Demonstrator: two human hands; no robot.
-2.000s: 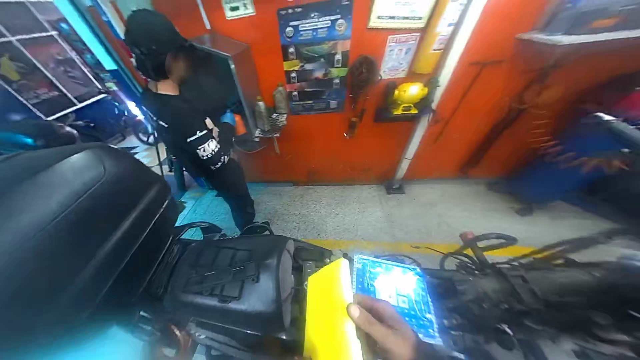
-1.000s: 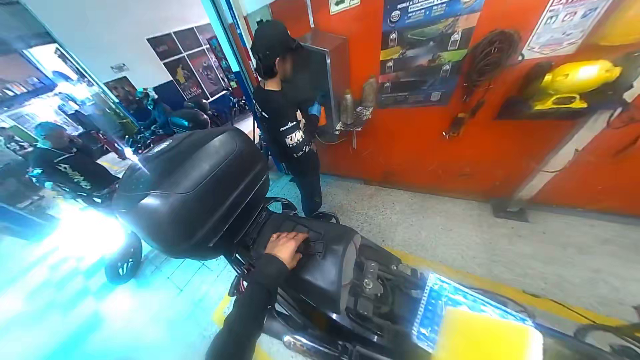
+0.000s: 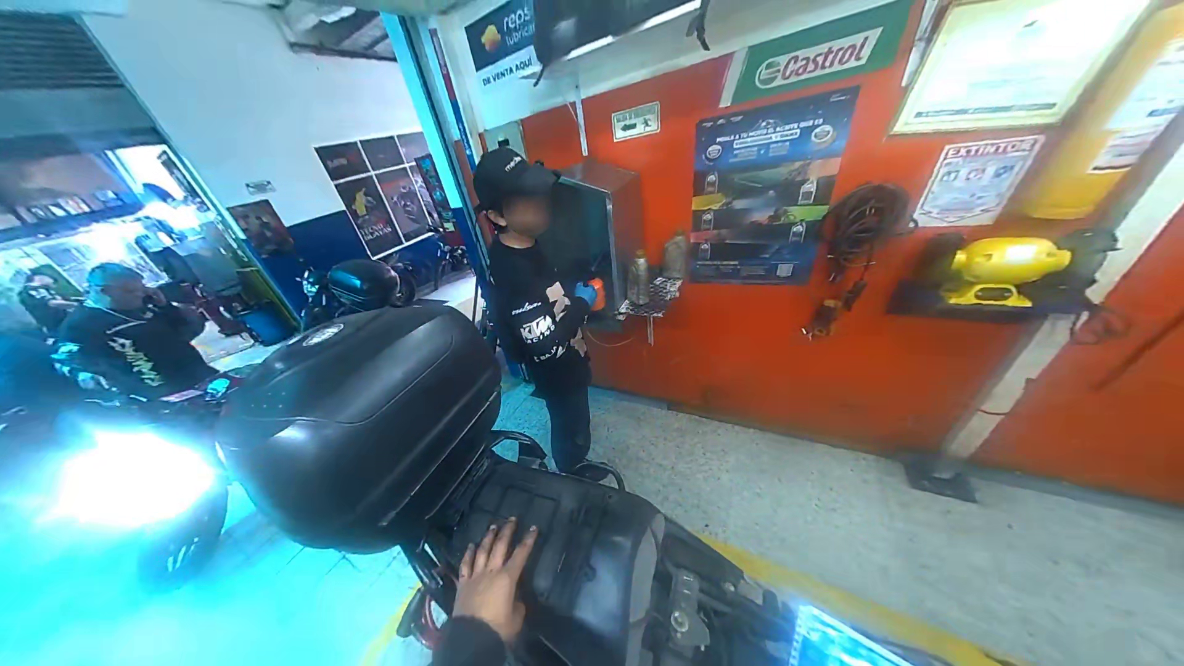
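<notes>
My left hand (image 3: 492,578) lies flat, fingers spread, on the black motorcycle seat (image 3: 592,546), just in front of a large black top case (image 3: 370,416). Beyond the seat's front end, metal frame parts (image 3: 686,610) of the motorcycle are exposed. A bright blue-and-white item (image 3: 837,640) shows at the lower right edge, partly cut off. My right hand is out of view, and so is the yellow item.
A person in a black cap (image 3: 541,314) stands beyond the seat at a metal cabinet (image 3: 615,213). Another person (image 3: 129,333) is near motorcycles at left. A small shelf with bottles (image 3: 652,296), coiled cable (image 3: 865,222) and a yellow machine (image 3: 1008,264) line the orange wall.
My right hand, seen two seconds ago by the yellow and blue items, is out of view. My left hand came onto the seat and stays there. The view has swung left and up.
</notes>
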